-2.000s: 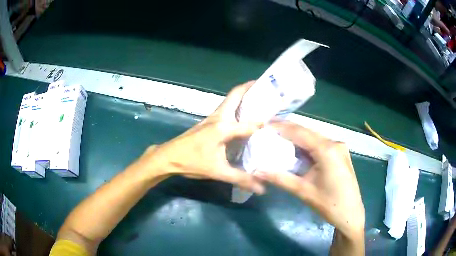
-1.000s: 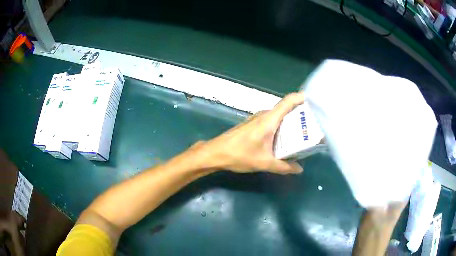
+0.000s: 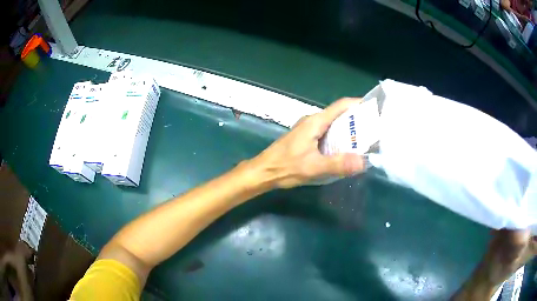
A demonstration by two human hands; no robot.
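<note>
My left hand (image 3: 315, 147) grips a white printed carton (image 3: 353, 133) with blue lettering, near the middle of the view. A large white wrapped product (image 3: 453, 153) lies against the carton's right end; its near end meets the carton's opening, but how far it is inside cannot be told. My right hand (image 3: 518, 241) is at the lower right, partly hidden under the far end of the wrapped product and holding it there. Closed white cartons (image 3: 103, 129) stand side by side on the green bench (image 3: 247, 235) at left.
A white rail (image 3: 206, 88) runs behind the bench, with a dark green surface (image 3: 235, 47) beyond. An orange object (image 3: 36, 48) is at the rail's left end. Brown cardboard, a printed sheet (image 3: 33, 223) and another person's hand (image 3: 17, 264) are at lower left. White items show at lower right.
First both hands were close together on the carton and a white bundle. Now the large wrapped product spans from the carton rightward, and my right hand has moved toward the right edge.
</note>
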